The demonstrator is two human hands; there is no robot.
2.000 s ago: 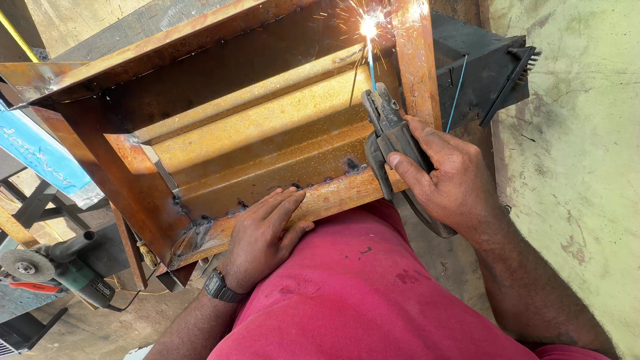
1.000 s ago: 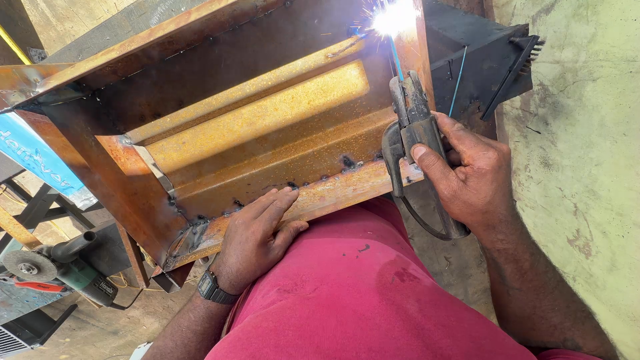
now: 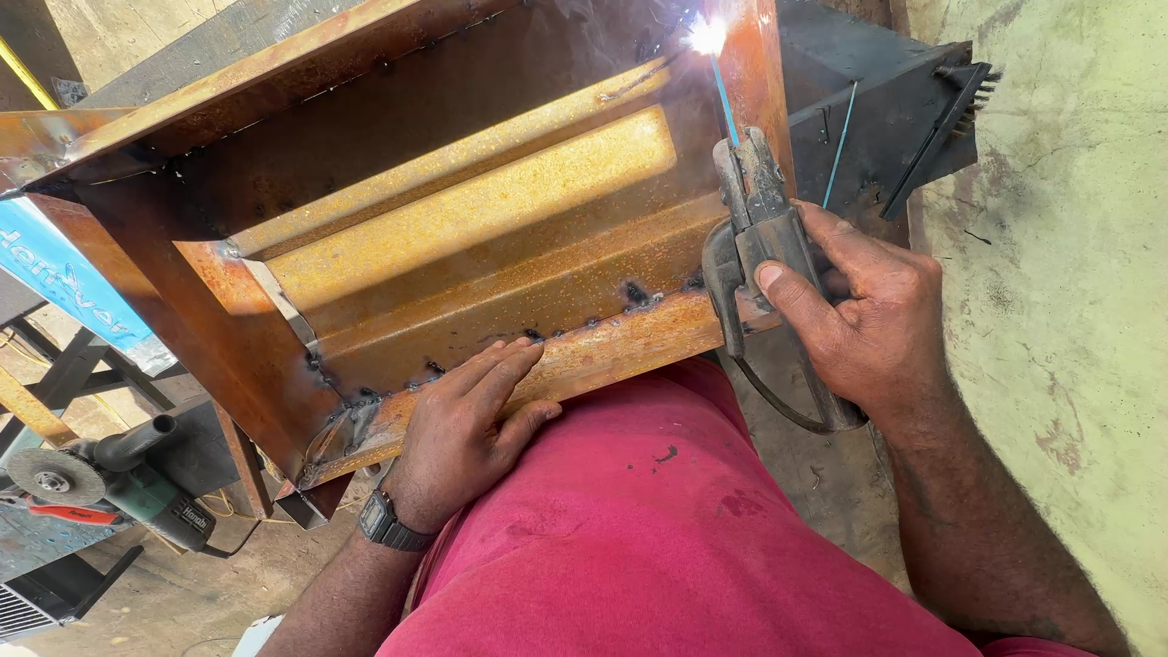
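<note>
My right hand (image 3: 858, 301) is wrapped around a black welding electrode holder (image 3: 762, 201). A blue-coated welding electrode (image 3: 725, 96) sticks up from its jaws, and a bright arc burns at the tip, against the inner side of the frame's right-hand steel bar (image 3: 759, 73). My left hand (image 3: 474, 420), wearing a wristwatch, lies palm down on the near edge bar (image 3: 611, 351) of the rusty steel frame, fingers on the metal and holding nothing. Ribbed sheet metal (image 3: 493, 210) fills the frame, with dark weld spots along its near seam. The arc's glare hides the joint itself.
An angle grinder (image 3: 155, 502) and red-handled pliers (image 3: 73, 514) lie at the lower left. Beyond the frame's right side are a dark metal piece (image 3: 876, 91), another blue electrode (image 3: 840, 144) and a wire brush (image 3: 940, 137). A pale green wall or floor surface (image 3: 1058, 301) runs down the right.
My right hand has shifted a little to the right with the holder, and the arc has moved slightly along with it. My left hand stays on the near edge bar.
</note>
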